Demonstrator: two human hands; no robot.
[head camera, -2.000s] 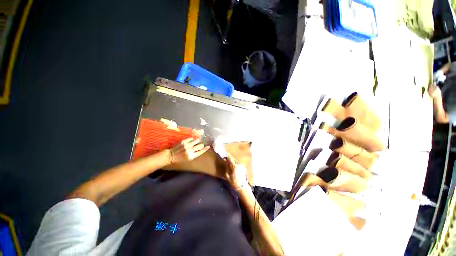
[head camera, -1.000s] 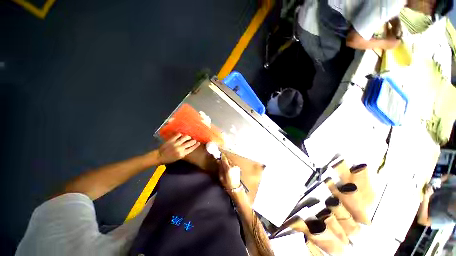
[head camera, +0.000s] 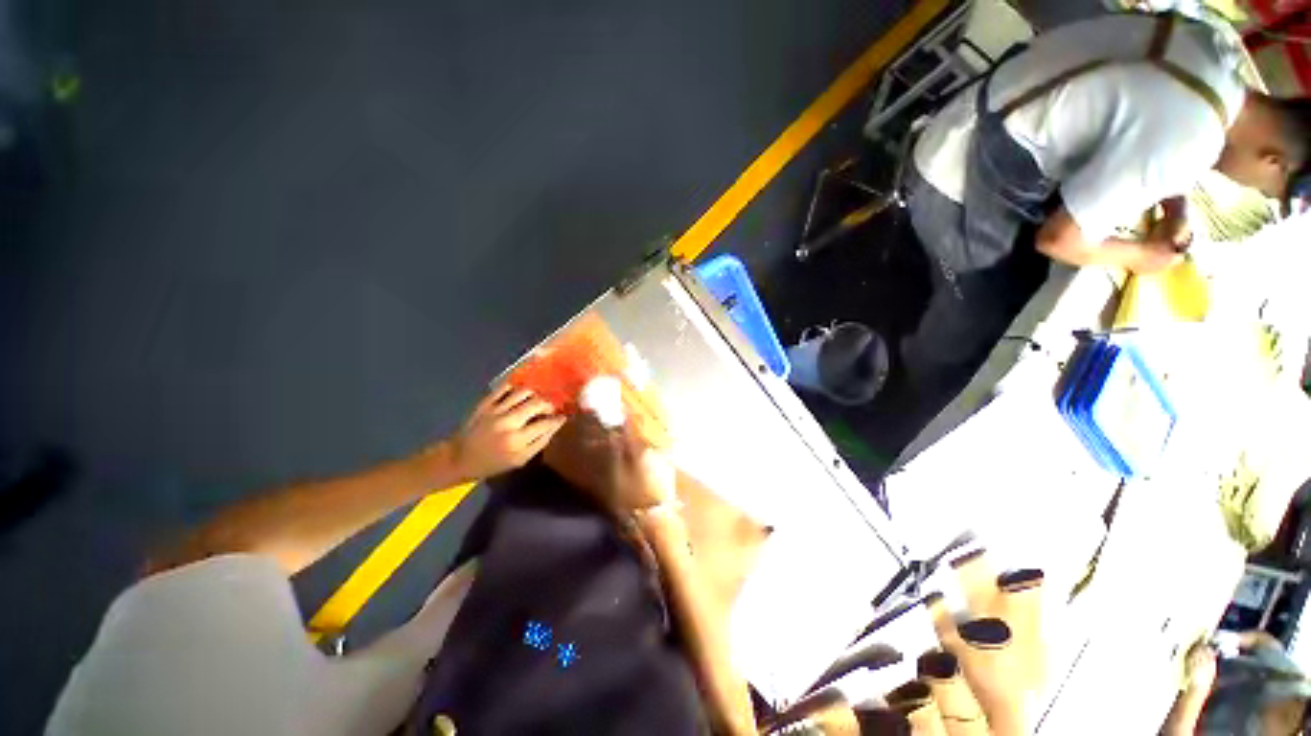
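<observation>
A brown leather-like panel (head camera: 723, 529) lies on the grey work board (head camera: 664, 319) along its near side, partly under my hands. My left hand (head camera: 506, 431) rests with bent fingers at the panel's left end, beside the red-orange pad (head camera: 572, 360); whether it grips the panel is hidden. My right hand (head camera: 633, 472) is blurred over the panel, with a small white piece (head camera: 603, 401) at its fingertips, close to my left fingers. The white piece is overexposed and its shape is unclear.
Folded brown panels (head camera: 992, 664) stand in a row on the white table at right. A white sheet (head camera: 805, 604) covers the board's right end. Beyond the board are a small blue tray (head camera: 745, 319), a bucket (head camera: 845, 362), stacked blue trays (head camera: 1114, 408) and a person in an apron.
The view has turned, so the board looks steeper and more of the other worker shows. My right hand and the white piece have moved further over the red-orange pad. My left hand stays at the panel's left end.
</observation>
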